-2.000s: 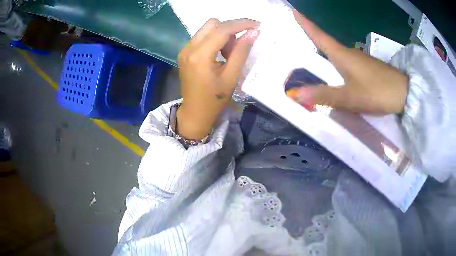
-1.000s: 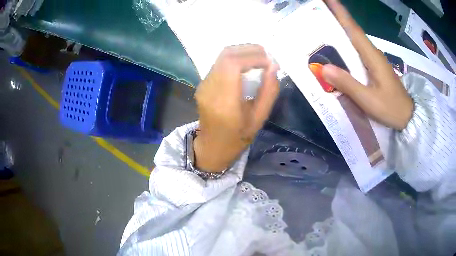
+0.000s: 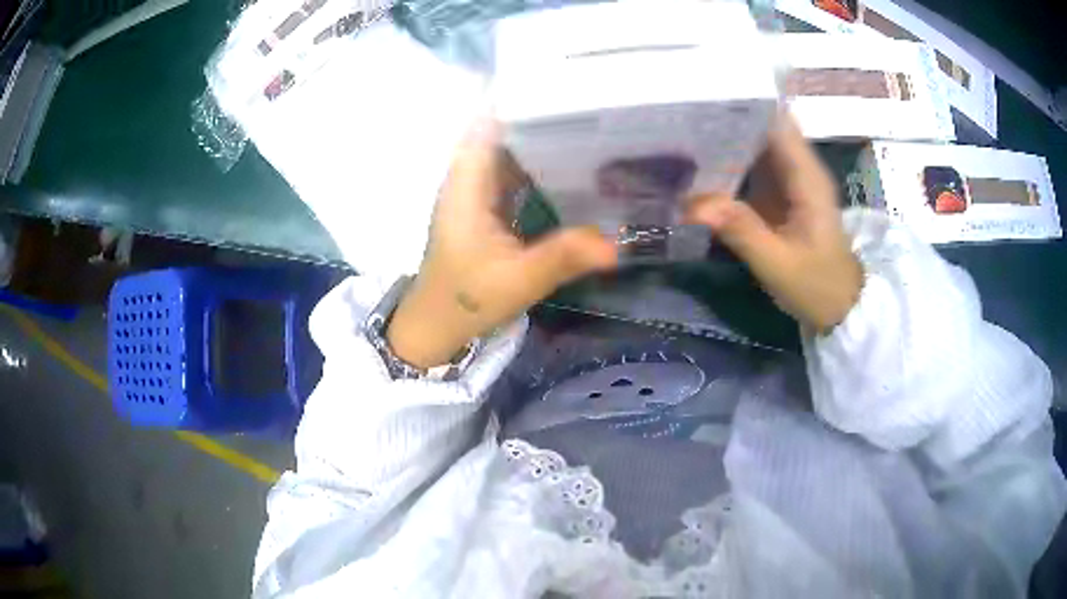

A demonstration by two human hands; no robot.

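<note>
A white smartwatch retail box (image 3: pixel 638 129) is held up in front of me, seen steeply from one end, its printed watch face blurred. My left hand (image 3: pixel 497 240) grips its left side with the thumb on the near face. My right hand (image 3: pixel 784 217) grips its right side, thumb also on the near face. Whether a clear bag is around this box I cannot tell. A glossy whitish stack of bags (image 3: pixel 351 140) lies left of the held box, with crinkled film at its left edge.
A watch box (image 3: pixel 298 29) lies across the far end of the stack. Several waiting boxes lie at the right, the nearest (image 3: pixel 977 222) flat on the dark green surface (image 3: pixel 135 152). A blue plastic stool (image 3: pixel 152 351) stands on the grey floor at the left, by a yellow line.
My left hand has moved from the stack to the box, and both hands now hold it. The box has turned from lying diagonally to end-on. The view has shifted, showing more of the surface.
</note>
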